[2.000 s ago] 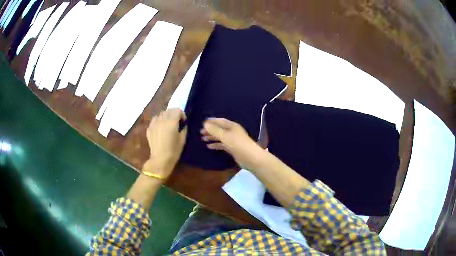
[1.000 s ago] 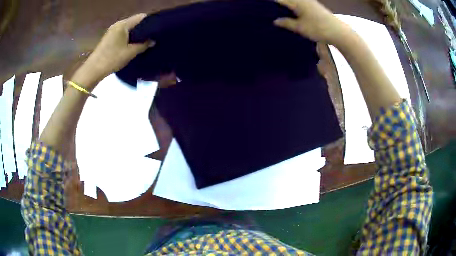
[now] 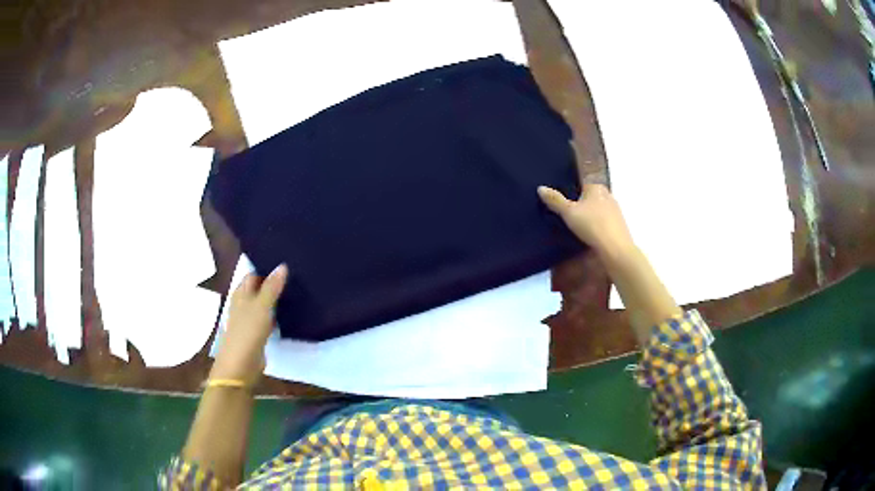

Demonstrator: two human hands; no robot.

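A navy cut panel (image 3: 403, 192) lies tilted over a large white piece (image 3: 432, 345), which shows above and below it. My left hand (image 3: 251, 312) is at the panel's lower left corner, with the thumb on top and the fingers underneath. My right hand (image 3: 590, 216) grips the panel's right edge, also with the thumb on top. Any layers under the navy cloth are hidden.
A notched white piece (image 3: 153, 225) and narrow white pieces (image 3: 62, 254) lie at the left. A large white panel (image 3: 686, 153) lies at the right. A thin-handled straw whisk (image 3: 792, 91) is beyond it. The curved table edge (image 3: 739, 316) borders green floor.
The navy cloth has come down from the far side towards me, over the white piece, with both hands lower. The notched white piece at the left, earlier under navy, is uncovered.
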